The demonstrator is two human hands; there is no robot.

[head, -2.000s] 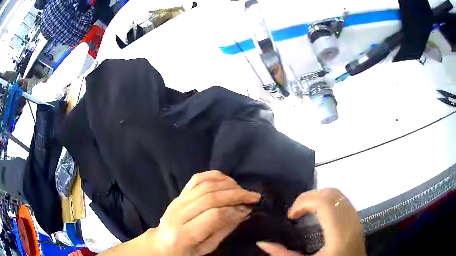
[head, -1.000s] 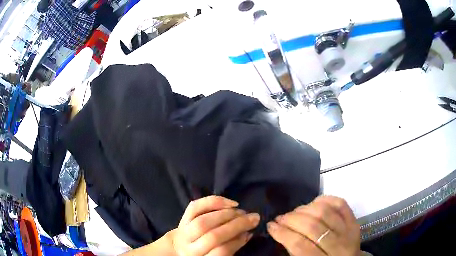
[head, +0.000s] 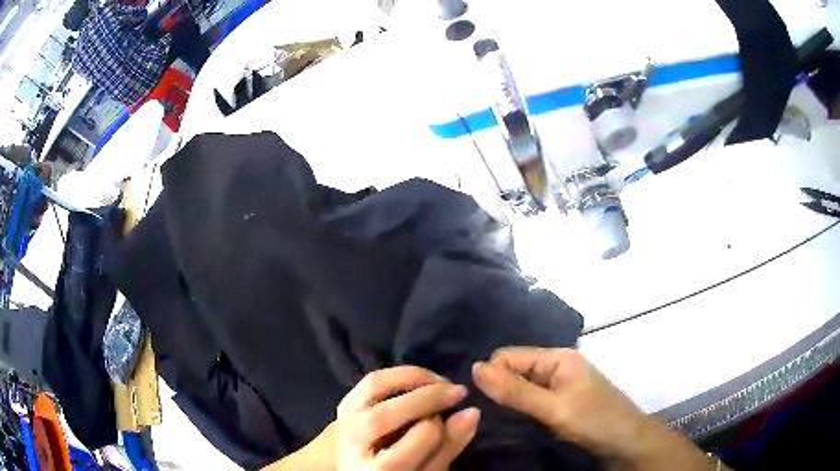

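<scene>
The black garment [head: 276, 248] lies in soft folds over the white table, its right part below the sewing machine head [head: 571, 83]. My left hand [head: 396, 419] pinches the cloth near the front edge, fingers curled. My right hand [head: 553, 396] is just right of it, thumb and fingers closed on the cloth. The fingertips of both hands are close together but apart. The exact edge held is dark and hard to make out. The needle and presser foot cannot be made out clearly.
Thread snips [head: 820, 201] lie at the far right. A ruler strip [head: 764, 391] follows the front edge. A second dark cloth [head: 78, 322] hangs at the left beside a clear plastic bag [head: 122, 342] on cardboard [head: 138, 396]. A person in a checked shirt [head: 120, 51] is at the upper left.
My right hand first closed in toward my left hand, then turned, with its wrist now lower right. The garment's right edge has changed from fairly straight to more bunched and rounded.
</scene>
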